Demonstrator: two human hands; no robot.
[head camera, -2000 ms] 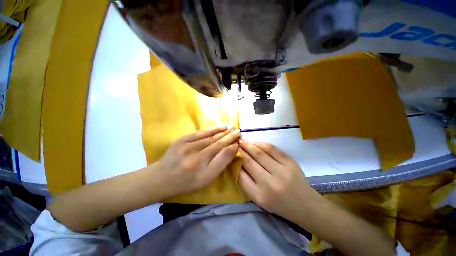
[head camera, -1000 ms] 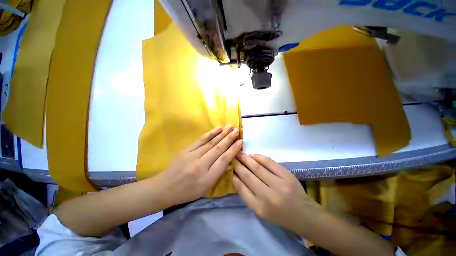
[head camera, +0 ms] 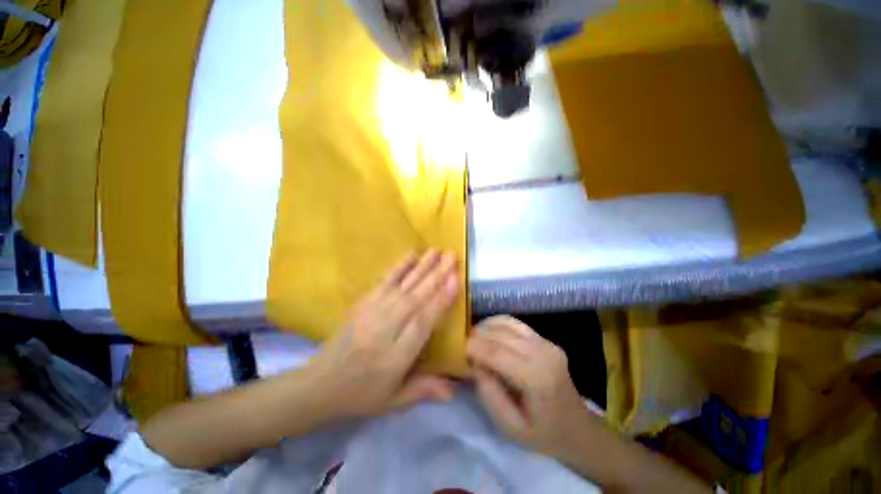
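A mustard-yellow fabric panel [head camera: 338, 193] lies lengthwise under the lit machine head, its straight right edge running from the presser foot [head camera: 454, 79] down past the table's front edge. My left hand [head camera: 391, 323] lies on the panel near its lower right part, fingers stretched and close together, pressing on the cloth. My right hand [head camera: 522, 376] is at the panel's right edge below the table edge, fingers curled, with the edge at its fingertips. The needle is lost in the glare.
Long yellow strips [head camera: 145, 183] lie at the left. A notched yellow panel [head camera: 667, 125] lies right of the machine head. Ruler tape [head camera: 618, 291] runs along the front edge. A yellow heap [head camera: 802, 367] with a blue patch [head camera: 734, 434] hangs below right.
The view has shifted, so the machine head sits higher. My right hand has moved down along the seam edge, and its fingers are more curled. My left hand still lies on the panel.
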